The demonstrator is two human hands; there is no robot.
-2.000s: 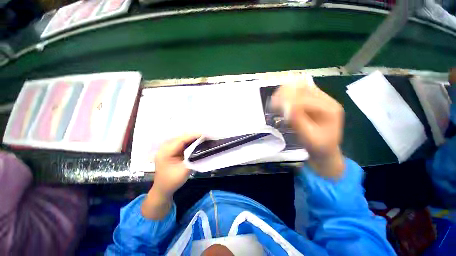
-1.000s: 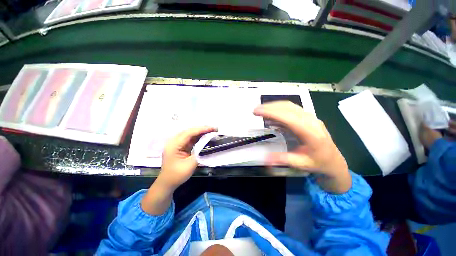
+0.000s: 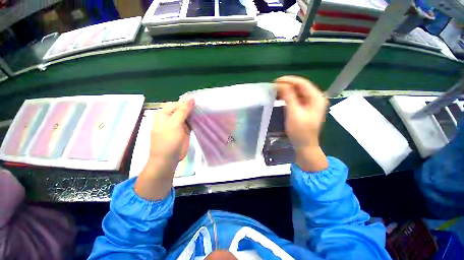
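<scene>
A tablet in a whitish translucent protective bag [image 3: 231, 129] is held up between my hands, its pink-blue pattern showing pale through the bag. My left hand [image 3: 172, 133] grips the bag's upper left corner. My right hand [image 3: 301, 109] pinches its upper right corner. The packing tray [image 3: 203, 177] lies behind and below the bag on the dark bench. A black unbagged tablet [image 3: 279, 149] shows in its right pocket. A pastel panel shows partly in its left part, and the held bag hides the middle.
A filled tray [image 3: 129, 133] with three pastel panels is at left. A bag stack [image 3: 371, 133] and another tray [image 3: 414, 127] are at right. Behind are a green conveyor [image 3: 152, 68], a grey post [image 3: 364, 48] and stacked trays [image 3: 343, 19]. Blue sleeve at right, purple sleeve at left.
The bag with the black slab in its opening was low and tilted towards me. It is now raised and faces me, patterned side showing. My right hand has taken hold of its upper right corner.
</scene>
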